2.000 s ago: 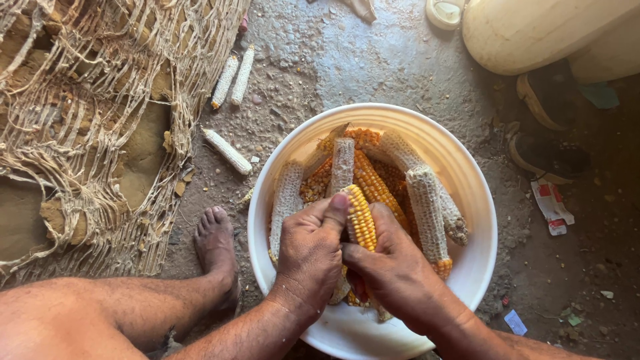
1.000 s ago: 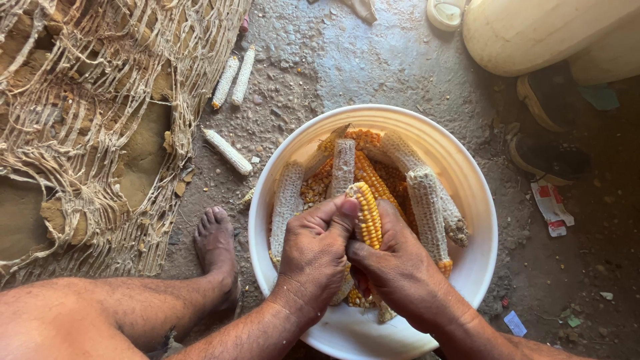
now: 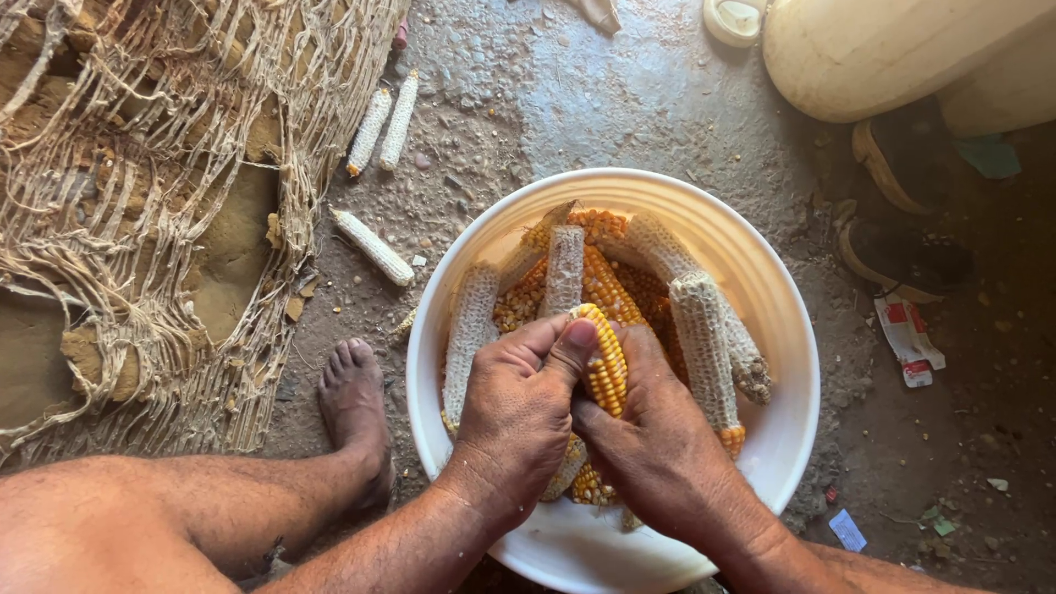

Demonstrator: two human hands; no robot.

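Observation:
Both my left hand point(image 3: 524, 404) and my right hand point(image 3: 660, 429) grip one ear of yellow corn point(image 3: 606, 363), held above a round white plastic tub point(image 3: 804, 330). The left thumb presses on the ear's upper part; the right fingers wrap its lower side. Inside the tub, a bare cob stands upright point(image 3: 564, 268) just behind my hands, another bare cob point(image 3: 472, 330) leans at the left, and a long bare cob with orange kernels at its tip point(image 3: 705, 355) lies at the right. Orange and yellow ears point(image 3: 610, 289) and loose kernels point(image 3: 520, 304) lie between them.
Three bare cobs point(image 3: 373, 247) lie on the dirt floor left of the tub, near my bare foot point(image 3: 355, 396). Frayed rope netting point(image 3: 165, 206) covers the left side. At the upper right are a large cream plastic container point(image 3: 874, 58), dark sandals point(image 3: 903, 256) and a torn wrapper point(image 3: 907, 338).
The kernel rows on the held ear's left side have thinned, and more bare cob shows near my left thumb. Both hands stay over the tub with small shifts of grip.

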